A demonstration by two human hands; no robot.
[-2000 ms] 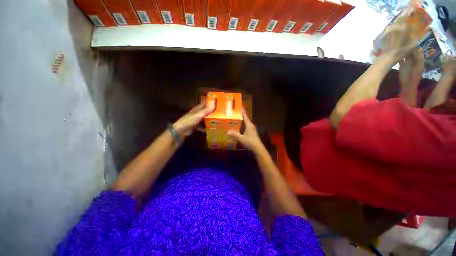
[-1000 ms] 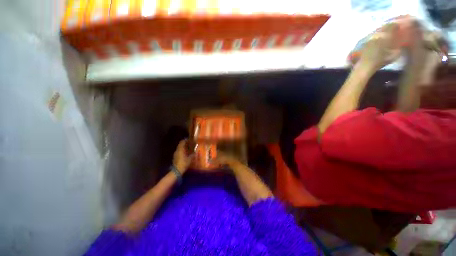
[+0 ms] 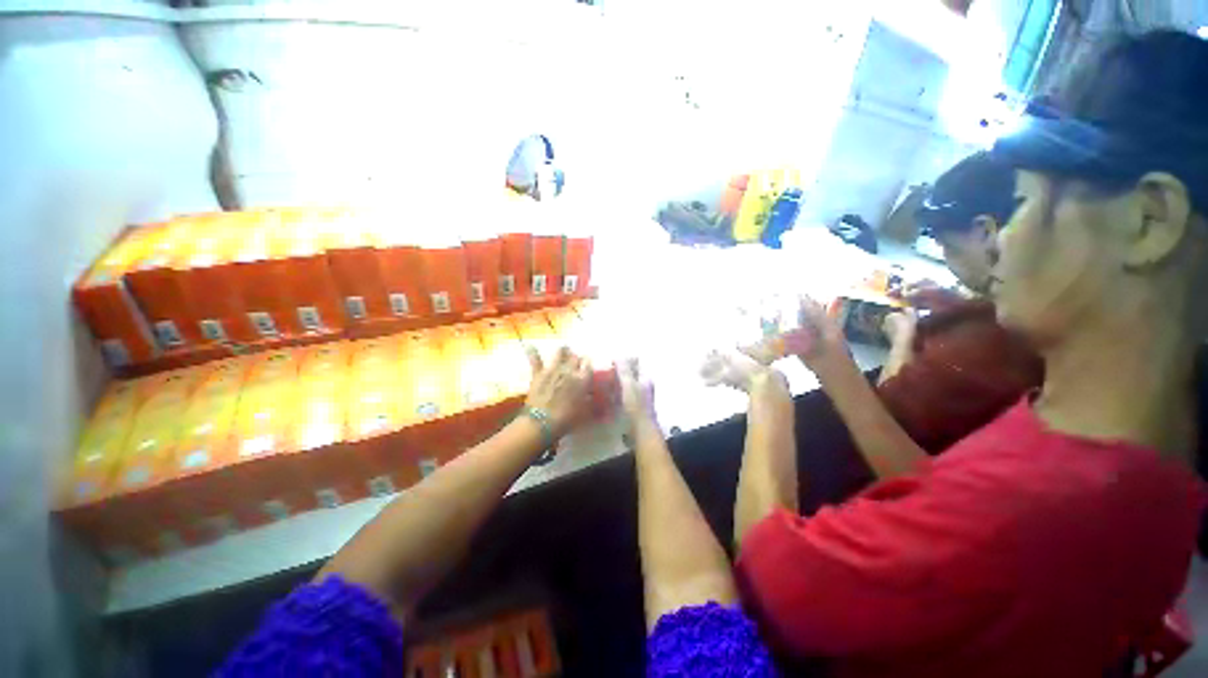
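Orange retail boxes stand in two rows on the white bench; the front row (image 3: 311, 397) shows yellow-orange faces, the back row (image 3: 378, 282) shows white labels. My left hand (image 3: 562, 389) is at the right end of the front row. My right hand (image 3: 637, 400) is upright just to its right. A small orange box part (image 3: 604, 395) shows between my hands, held from both sides; glare hides how many boxes it is. An open carton (image 3: 488, 649) with orange box ends inside sits low, below the bench edge.
A person in a red shirt (image 3: 967, 556) sits close on my right, hands over the bench (image 3: 305, 532). Another person (image 3: 964, 351) works beyond. Yellow items (image 3: 762, 205) stand at the back. A wall is at left.
The view has lifted from the lap to the bench. My hands have left the carton of orange boxes and moved up to the right end of the front row.
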